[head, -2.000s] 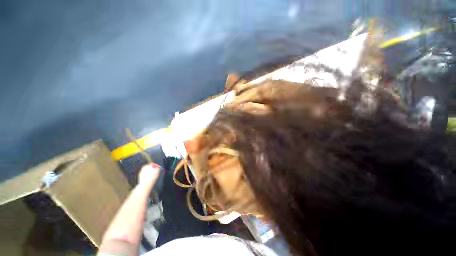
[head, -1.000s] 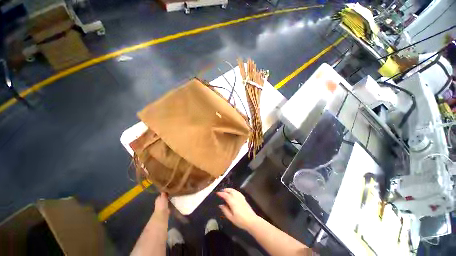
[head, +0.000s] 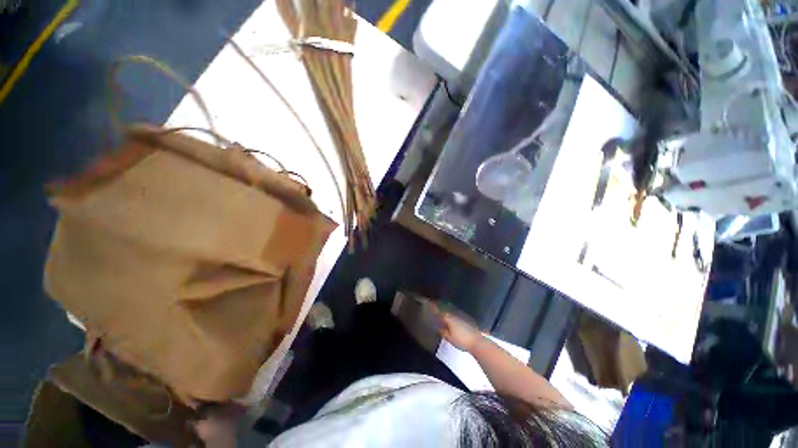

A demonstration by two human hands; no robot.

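A large floppy brown bag panel lies on a pile of brown bag pieces on the white side table, at left. A bundle of thin brown strips, tied with a pale band, lies on the same table. My left hand is blurred and partly cut off at the bottom edge, beside the pile; its grip is unclear. My right hand is low at centre, at the end of a grey-brown flat thing. Whether it grips this is unclear.
The pattern sewing machine stands at right, its bed brightly lit, with a clear plate on the near side. A cardboard box is at lower left. A blue object is at lower right. My shoes show below, between table and machine.
The view has shifted right and closer, so the table and bag panel appear larger and farther left. My hands are farther apart, the left beside the pile and the right beneath the machine's near edge.
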